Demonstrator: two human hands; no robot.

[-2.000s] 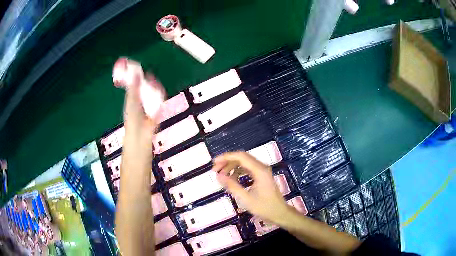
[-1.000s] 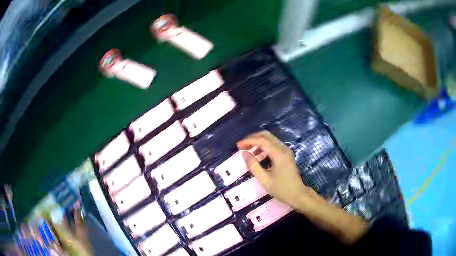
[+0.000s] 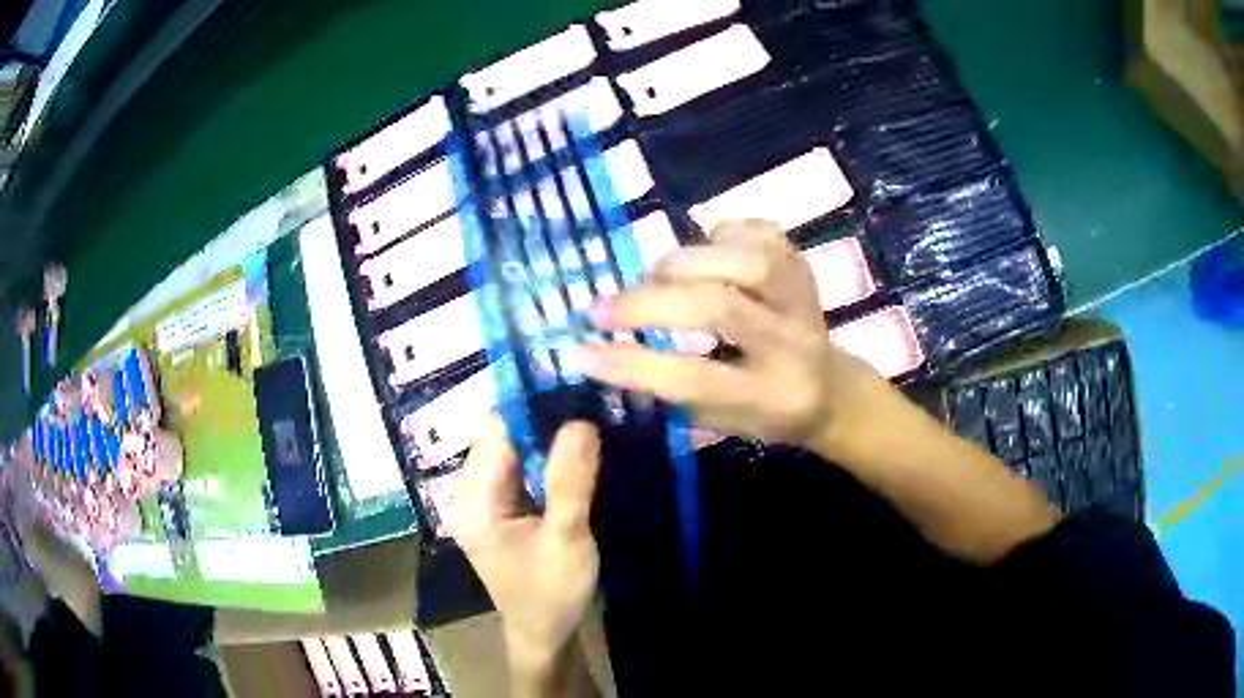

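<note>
My left hand holds the near end of a long blue slotted plastic tray, which is blurred and tilted over the black blister tray. My right hand is at the blue tray's right side, fingers over its slots; whether it grips the tray or a small part is unclear. The black blister tray lies below with rows of pale-pink handle covers. The blue tray hides some covers.
A yellow-green mat with open fan units and a black phone-like rectangle is on the left. A carton with more covers is below. Spare black trays are lower right; a cardboard box is upper right.
The blue slotted tray has come over the covers in my left hand. My right hand has moved to it. The view has shifted; the two fans at the back are out of frame.
</note>
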